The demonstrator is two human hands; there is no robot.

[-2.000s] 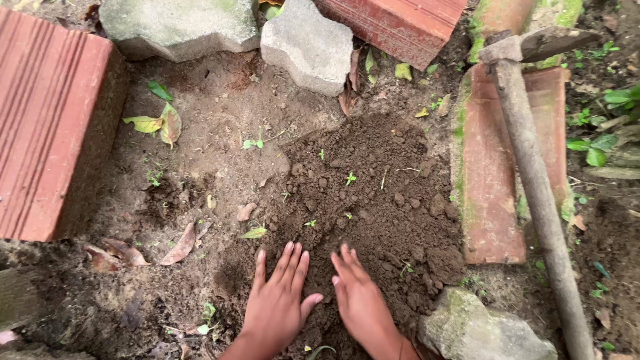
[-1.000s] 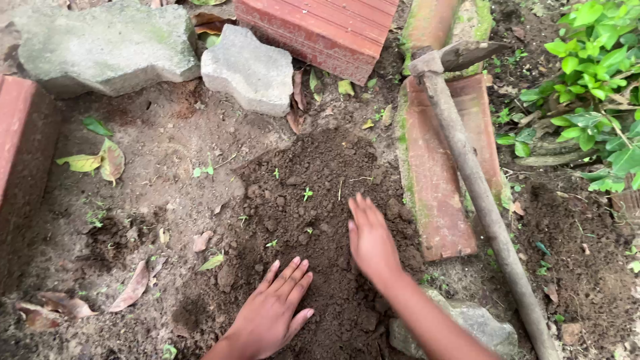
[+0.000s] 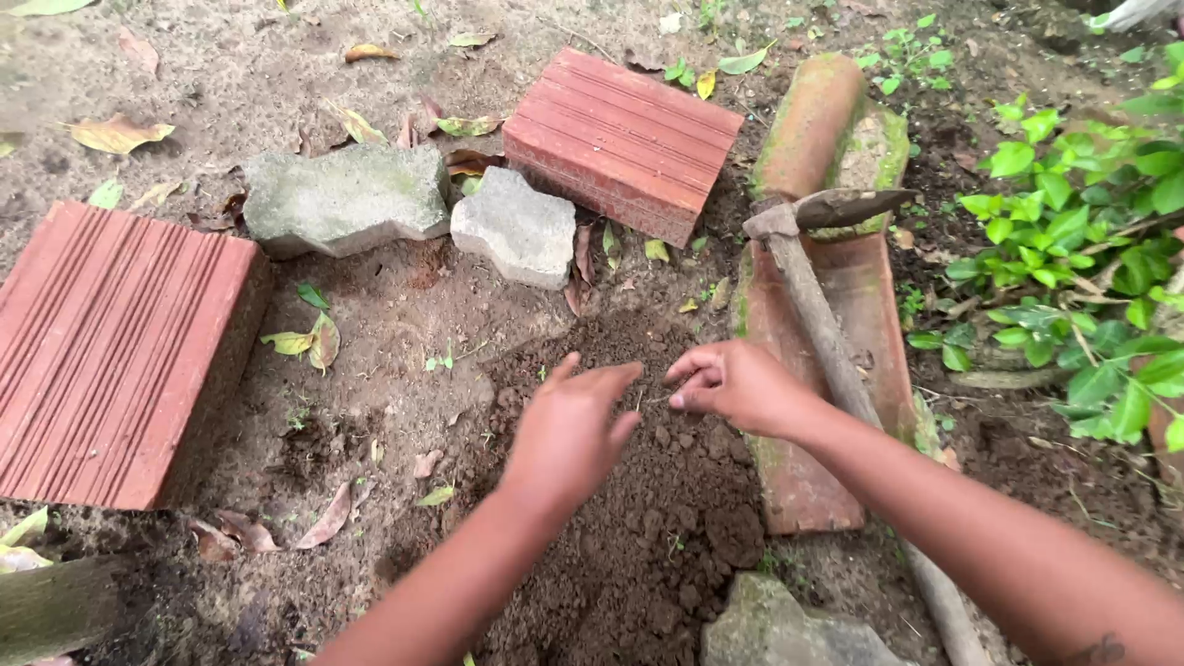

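Loose dark soil with small green seedlings lies in the middle of the view. Above its upper part is my left hand, fingers apart and slightly blurred, with nothing seen in it. My right hand is just to its right, thumb and fingers curled near each other; a thin pale stem or twig shows by the fingertips, and whether they pinch it is unclear. Behind the right wrist, a hoe-like tool with a wooden handle and a metal head rests across mossy clay roof tiles.
Red hollow clay bricks stand at the left and top. Between them are concrete paver pieces. A mossy stone block sits at the bottom, a leafy shrub at the right, and a log at lower left.
Both hands have left the lower part of the soil patch and come close together over its upper part. The right fingers have curled. The view has shifted to take in more ground at the top.
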